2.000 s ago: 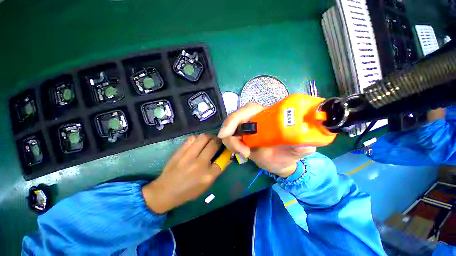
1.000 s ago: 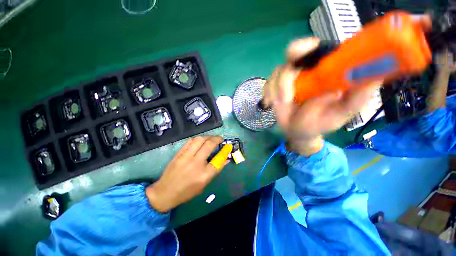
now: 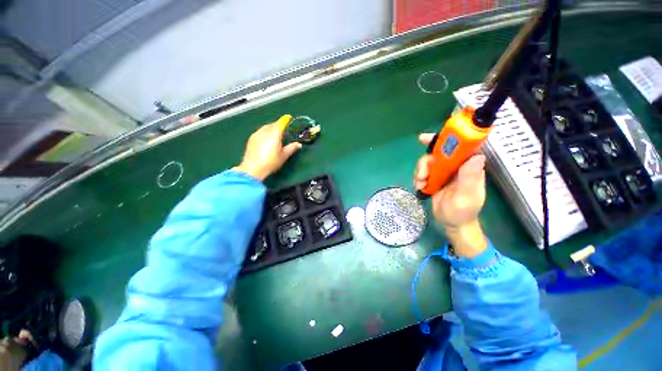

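Note:
My left hand [image 3: 270, 148] is stretched out beyond the black component tray [image 3: 305, 248]. Its fingers are at a black housing [image 3: 302, 130] with a yellow and white fleck, over a drawn circle on the green mat. A yellow finger cot [image 3: 286, 122] shows on one finger. I cannot tell if the fingers still grip the housing. My right hand [image 3: 459, 188] holds the orange electric screwdriver [image 3: 451, 152], nose down, near the right rim of the round screw dish [image 3: 396, 217]. Housings sit in the tray's pockets, and my left sleeve hides its left part.
A round white piece [image 3: 355, 217] lies between tray and dish. White flecks [image 3: 337, 330] lie near the front edge. Stacked white slotted trays [image 3: 533, 174] and another black tray [image 3: 606, 163] with housings stand at right. A neighbour's blue sleeve [image 3: 624, 253] is at far right.
My left hand has moved from in front of the tray to the mat behind it, with the housing. My right hand has brought the screwdriver upright beside the dish. The view has shifted.

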